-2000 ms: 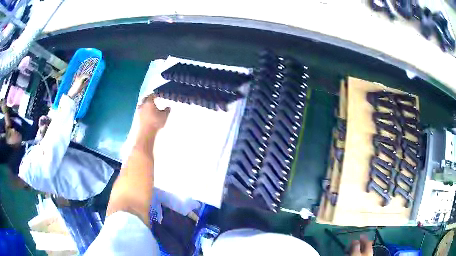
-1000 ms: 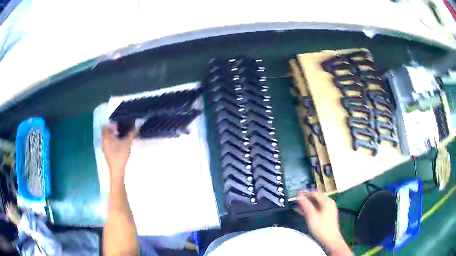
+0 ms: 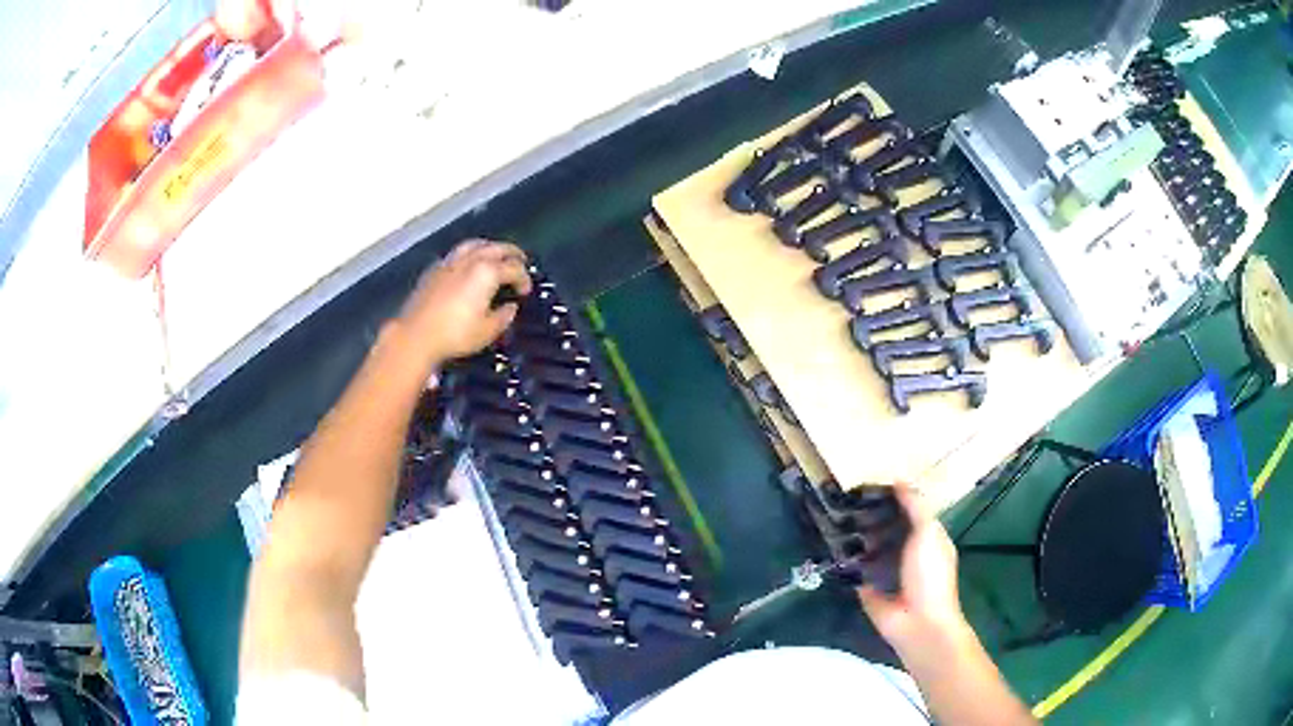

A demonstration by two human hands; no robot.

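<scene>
Black shaft sub-assemblies (image 3: 560, 468) with silver tips lie in two slanted rows on the black mat. My left hand (image 3: 475, 298) is at the far end of these rows, fingers curled around a dark part that they mostly hide. My right hand (image 3: 915, 574) holds a black handle-like part (image 3: 872, 532) at the near corner of the cardboard sheet (image 3: 737, 312). The number of parts in it is unclear. Assembled black handles (image 3: 886, 291) lie in rows on the cardboard. More black parts show between the cardboard layers.
A red bin (image 3: 199, 142) stands on the pale shelf. White sheets (image 3: 440, 610) and a light-blue pin basket (image 3: 146, 645) are at the left. A grey-white fixture (image 3: 1071, 185) is right of the cardboard. A black round stool (image 3: 1113, 539) and blue crate (image 3: 1205, 496) are below the bench.
The view has swung to the right. My left hand has moved from the parts on the white sheets to the shaft rows. My right hand is now at the cardboard's near corner with a black part.
</scene>
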